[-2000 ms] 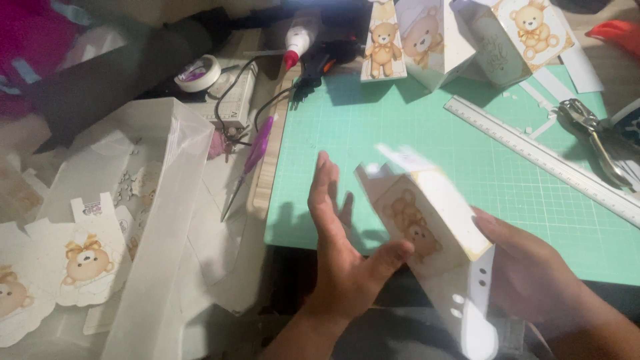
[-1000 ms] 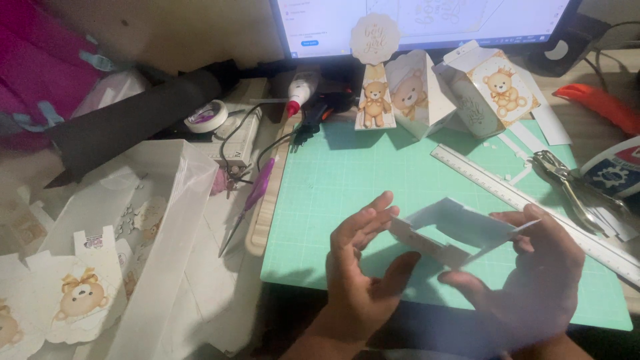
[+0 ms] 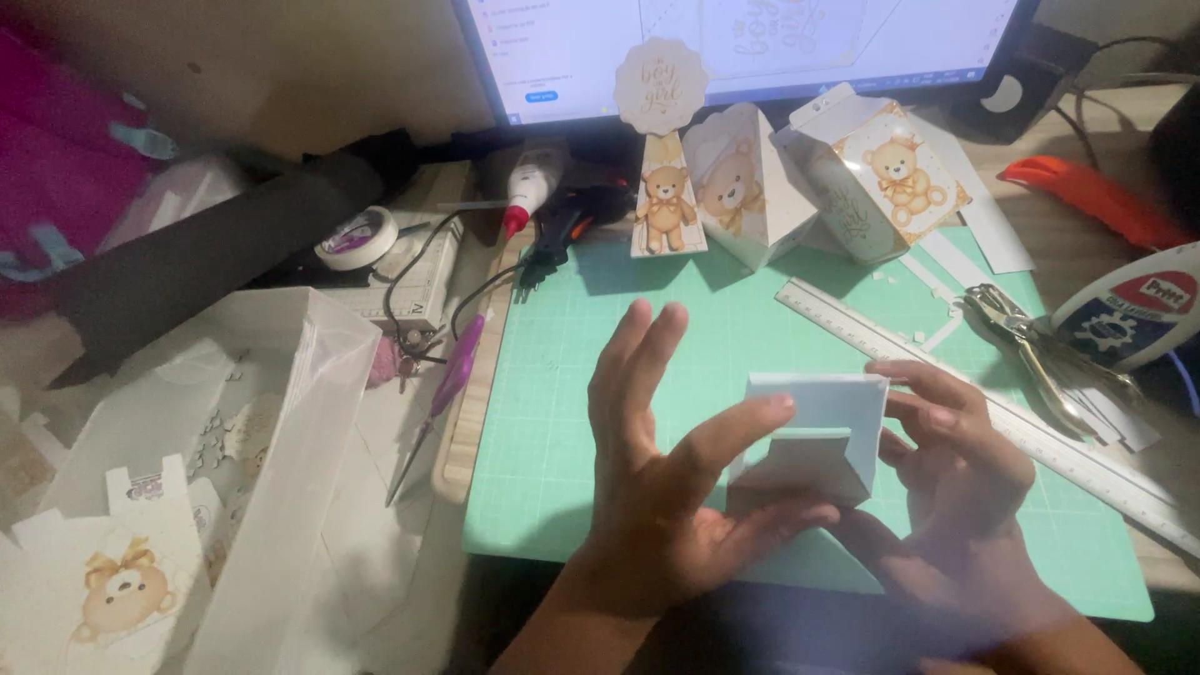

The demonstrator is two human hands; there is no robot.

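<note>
A small folded paper box is held above the front of the green cutting mat, its open end facing me and a flap standing across the opening. My left hand supports it from the left, thumb along its lower edge, index finger over the opening, other fingers raised. On the other side my right hand grips the box's right wall and lower corner. Behind the mat stand a narrow bear-printed paper box with a scalloped topper, a second bear box and a milk-carton-shaped bear box.
Right of my hands lie a ruler, a metal hole punch and a Pritt glue bottle. Purple-handled scissors, a glue gun and a red-tipped bottle are left. A translucent bin holds printed cutouts. A monitor stands behind.
The paper box has gone from a tilted, printed-side view to its open end facing me. Both hands have shifted around it, and my left fingers have spread upward. The view has tilted up since the first frame.
</note>
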